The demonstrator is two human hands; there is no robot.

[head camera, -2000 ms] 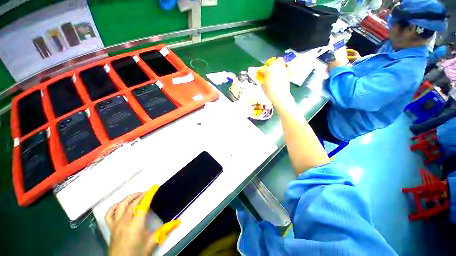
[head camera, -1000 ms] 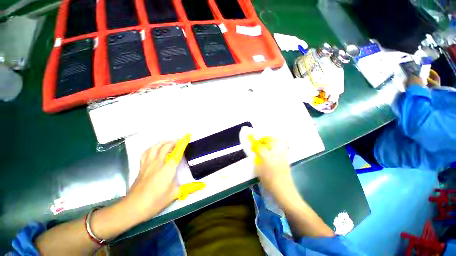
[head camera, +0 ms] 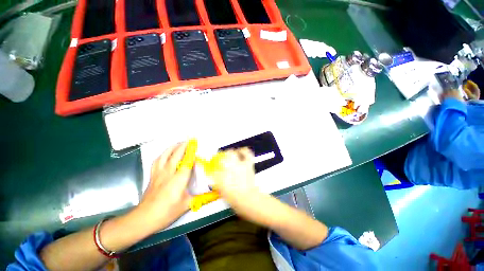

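A dark smartphone [head camera: 269,151] lies on the white work mat [head camera: 313,137], a pale reflected strip across its glass. My left hand [head camera: 169,179], with yellow finger cots on thumb and forefinger, grips the phone's left end. My right hand [head camera: 233,172], blurred and also in yellow finger cots, is pressed down over the phone's left half and hides it. A whitish patch, seemingly a wipe [head camera: 200,177], shows at its fingertips between the hands; its outline is unclear.
An orange-red foam tray [head camera: 159,87] of dark phones lies behind the mat. A whitish strip [head camera: 124,127] is between them. Metal-topped jars [head camera: 353,66] and a dish with orange scraps [head camera: 351,112] stand right. A translucent bottle [head camera: 16,79] is far left. Another worker's blue sleeve [head camera: 443,137] is at right.
My right hand came back from the jars to the phone with a white wipe and has since slid from its right end to its left. My left hand stays at the left end.
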